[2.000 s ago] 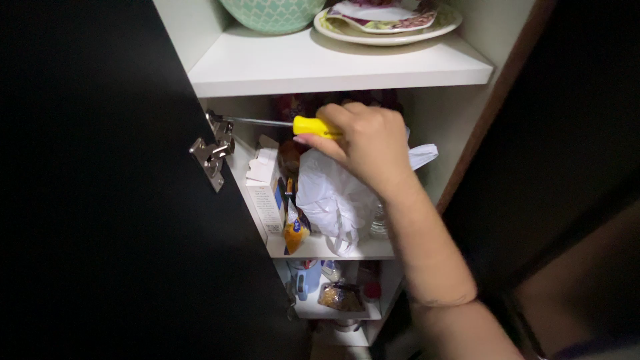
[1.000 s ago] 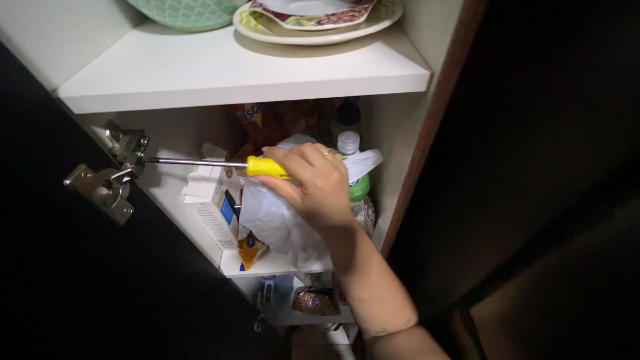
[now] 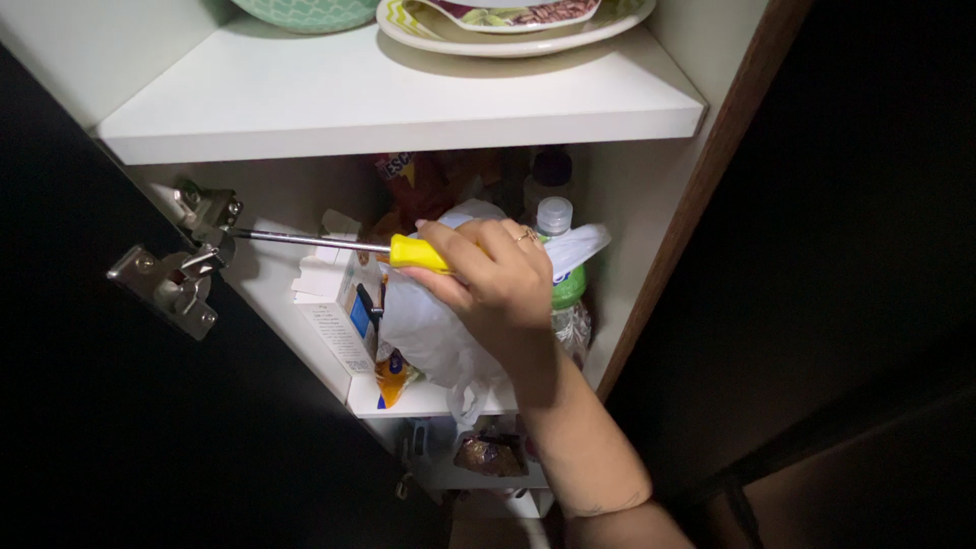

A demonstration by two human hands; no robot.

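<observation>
My right hand [image 3: 492, 278] grips the yellow handle of a screwdriver [image 3: 309, 241], whose metal shaft points left. Its tip meets the metal cabinet hinge [image 3: 210, 221], at a part mounted near the cabinet's left side wall. The hinge's cup plate [image 3: 168, 293] is fastened to the dark door [image 3: 137, 396], which stands open. A ring is on one finger of the hand. Behind and below the hand is a white plastic bag [image 3: 427, 320]. My left hand is out of the picture.
Above, a white shelf [image 3: 404, 133] bears a green bowl [image 3: 313, 11] and stacked plates [image 3: 518, 46]. Under it are an opened white carton [image 3: 335, 328], an orange packet [image 3: 393, 377] and a plastic bottle [image 3: 568, 293]. A wrapped packet [image 3: 488, 456] lies on a lower shelf.
The view has come closer to the hinge and shelf. My right hand still holds the screwdriver at the hinge, as in both earlier frames.
</observation>
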